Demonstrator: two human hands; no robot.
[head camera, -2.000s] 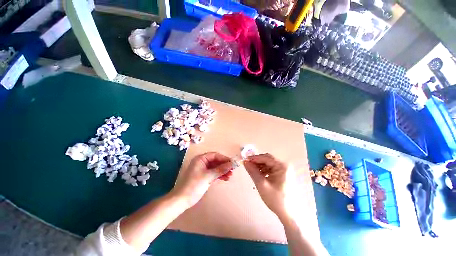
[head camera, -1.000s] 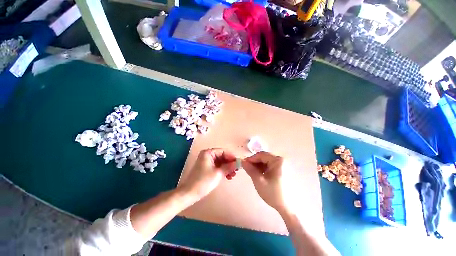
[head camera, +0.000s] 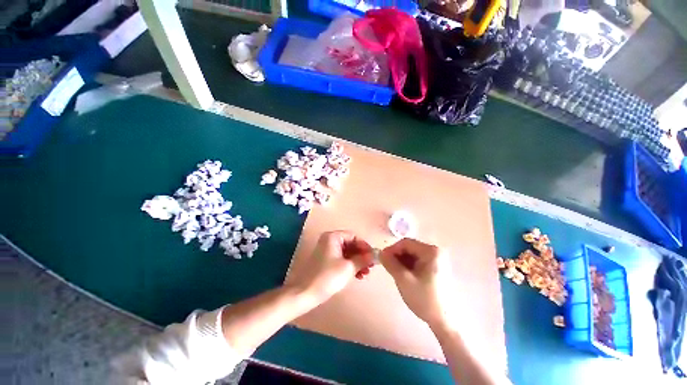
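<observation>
My left hand (head camera: 338, 265) and my right hand (head camera: 416, 274) meet fingertip to fingertip above the tan cardboard sheet (head camera: 392, 327). A small whitish piece (head camera: 376, 256) shows between the fingertips of both hands; its details are too small to tell. A small round white dish (head camera: 402, 223) with pinkish contents sits on the cardboard just behind my right hand. A pile of white and tan pieces (head camera: 309, 177) lies at the cardboard's upper left corner. A pile of whitish pieces (head camera: 205, 210) lies further left on the green bench. A pile of orange-tan pieces (head camera: 538, 268) lies at the right.
A small blue basket (head camera: 576, 301) with pinkish-brown pieces stands at the right, a dark cloth (head camera: 669, 312) beyond it. Behind the pale bench strip are a blue tray (head camera: 324, 81), a pink-red bag (head camera: 413, 64) and a black bag (head camera: 456, 90). A pale upright (head camera: 177, 56) stands at the left.
The whole view has shifted, so the bench things appear further right. Both hands stay together over the cardboard, fingertips still meeting at the small piece.
</observation>
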